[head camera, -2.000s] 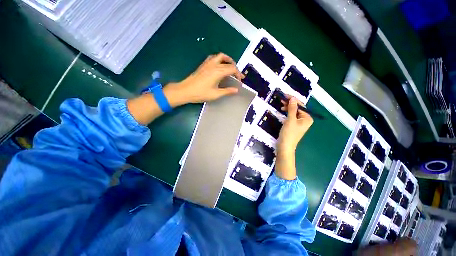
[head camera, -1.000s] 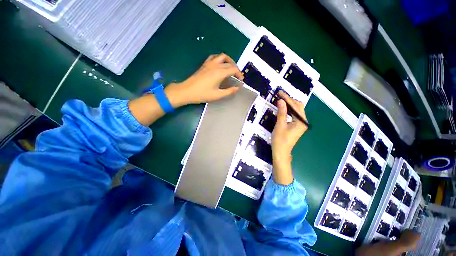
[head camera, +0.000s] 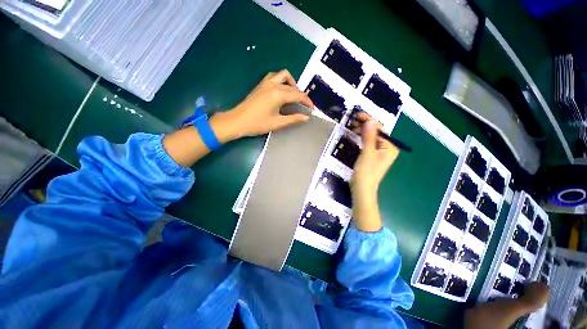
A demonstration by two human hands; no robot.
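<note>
My left hand (head camera: 273, 106) pinches the top end of a long grey-brown liner sheet (head camera: 283, 186), which lies slanted over the left part of a white blister tray (head camera: 356, 98). My right hand (head camera: 373, 151) holds thin black tweezers (head camera: 394, 141) like a pen, its fingers over a pocket near the tray's middle. The tweezer tips are too small and blurred to tell what they touch. Black-faced boards (head camera: 343, 62) with small yellow spots lie in the tray's pockets. The liner sheet hides part of the left column.
A tall tray stack (head camera: 145, 51) stands at upper left. Neighbouring trays (head camera: 460, 241) with black boards lie at right. Another person's hand (head camera: 508, 311) is at lower right. A translucent curved piece (head camera: 492, 119) lies on the far side. A white strip (head camera: 434, 132) crosses the green bench.
My right hand has stayed around the same middle pocket, with the tweezers changing angle. The liner sheet and my left hand have barely moved. The other person's hand has moved up and right.
</note>
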